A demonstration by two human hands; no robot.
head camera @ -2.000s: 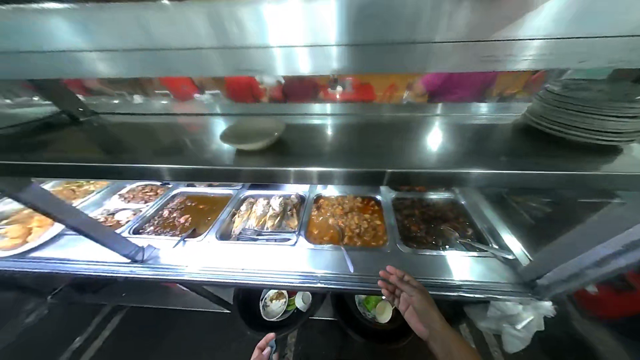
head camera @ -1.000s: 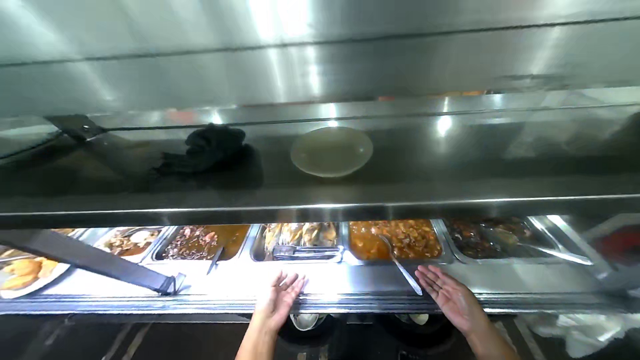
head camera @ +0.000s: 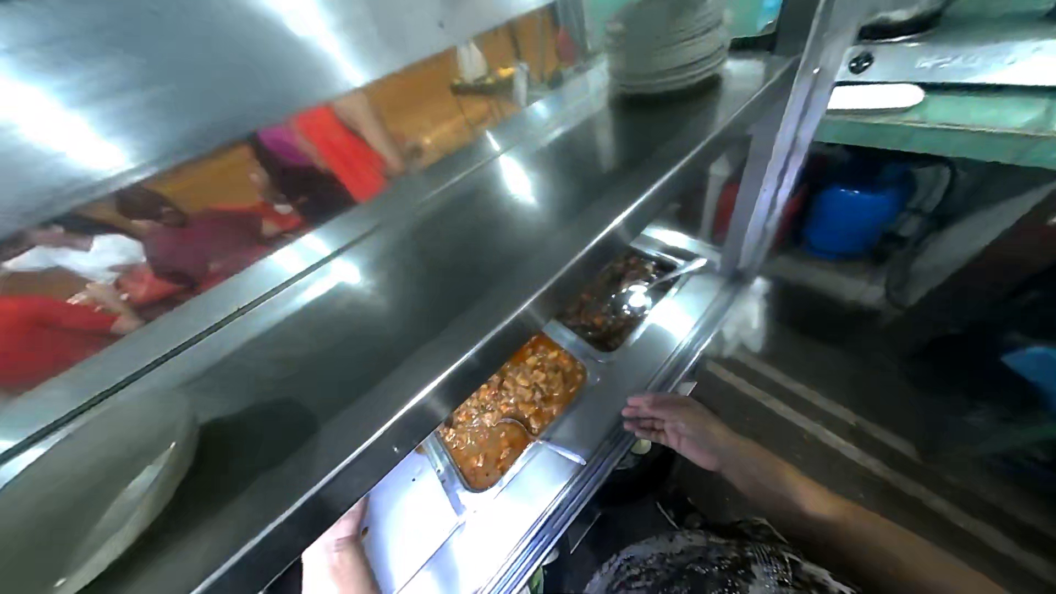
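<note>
My right hand point(head camera: 678, 427) is beside the front edge of the steel food counter point(head camera: 610, 388), fingers apart, holding nothing. My left hand point(head camera: 340, 554) is partly in view at the bottom, under the steel shelf point(head camera: 396, 289), near the counter's bare metal; its fingertips are hidden, so whether it holds anything is unclear. Between them a steel pan of orange-red stew point(head camera: 516, 396) has a spoon point(head camera: 561, 450) resting in it, handle over the front rim. Behind it is a pan of dark stewed food point(head camera: 615, 305) with a serving spoon point(head camera: 664, 279).
A pale plate point(head camera: 91, 495) lies on the shelf at lower left, and a stack of plates point(head camera: 668, 45) stands at its far end. A metal post point(head camera: 780, 157) rises at the counter's end. Beyond are a blue gas cylinder point(head camera: 854, 214) and several seated people point(head camera: 190, 239).
The view has swung strongly and tilted. A second ago both hands were spread over the counter's front edge; now the left is partly behind the shelf edge.
</note>
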